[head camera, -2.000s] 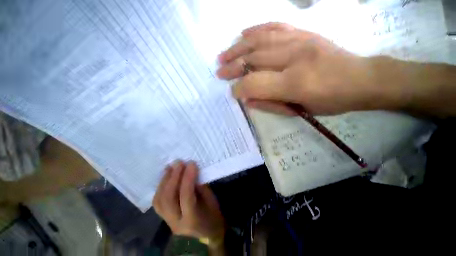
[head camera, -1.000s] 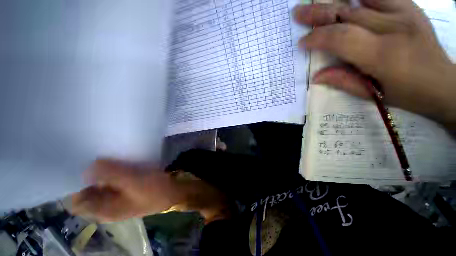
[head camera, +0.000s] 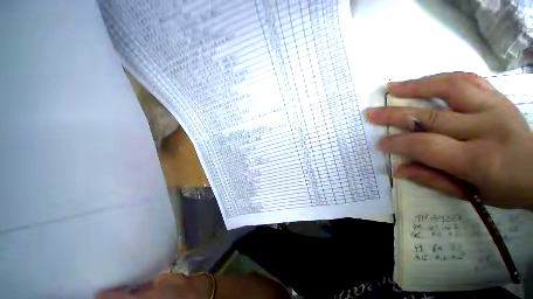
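Observation:
My left hand (head camera: 175, 287) is at the bottom edge, partly cut off, holding the lower edge of a large white sheet (head camera: 76, 146) whose blank side shows at the left. Another printed sheet (head camera: 292, 128) with a dense grid lies open in the middle, its left edge curled. My right hand (head camera: 461, 131) lies over this sheet's right margin and the open notebook (head camera: 432, 251), fingers spread. A dark red pencil (head camera: 494, 233) is held under its thumb, pointing down over the handwritten page.
Crumpled pale grey material (head camera: 505, 26) is at the top right, beside a bright white surface. Below the sheets is my dark clothing (head camera: 315, 251) with white lettering. Brown and grey surfaces show between the two sheets, too blurred to name.
My left hand has moved down, turning the upper sheet away to the left, so more of the grid sheet shows. My right hand, pencil and notebook are lower in view.

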